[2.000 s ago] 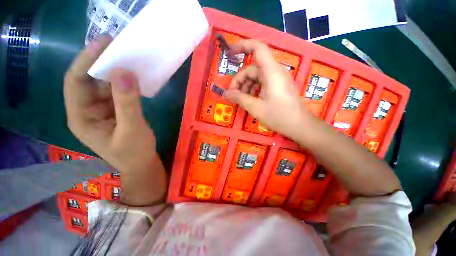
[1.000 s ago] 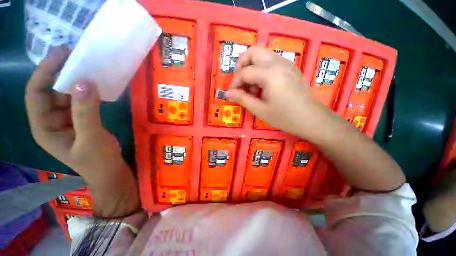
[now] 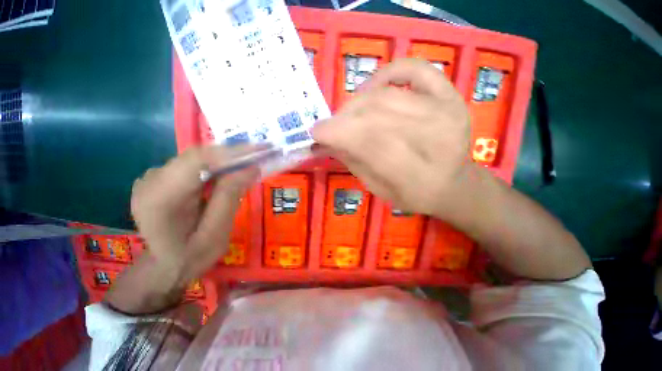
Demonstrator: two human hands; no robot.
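My left hand (image 3: 192,210) holds the lower edge of a label sheet (image 3: 254,72), its printed side with barcode blocks facing up. My right hand (image 3: 406,134) is at the sheet's lower right corner, fingertips together at the edge; whether a label is between them cannot be told. The sheet is bent over at its lower edge. Below both hands lies a red-orange phone tray (image 3: 524,94) with two rows of pockets. Orange phones (image 3: 345,224) lie in it, with metal slots and yellow-orange marks. The sheet and hands hide much of the upper row.
A long black pen (image 3: 544,134) lies on the green table right of the tray. A pale thin strip (image 3: 428,10) lies behind the tray. Printed sheets (image 3: 25,11) are at the far left. More loaded trays (image 3: 109,250) sit below left.
The left hand has brought the sheet right, over the tray, and its printed side now shows. The right hand has left the phone bay and come to the sheet's edge. The tray appears shifted in view.
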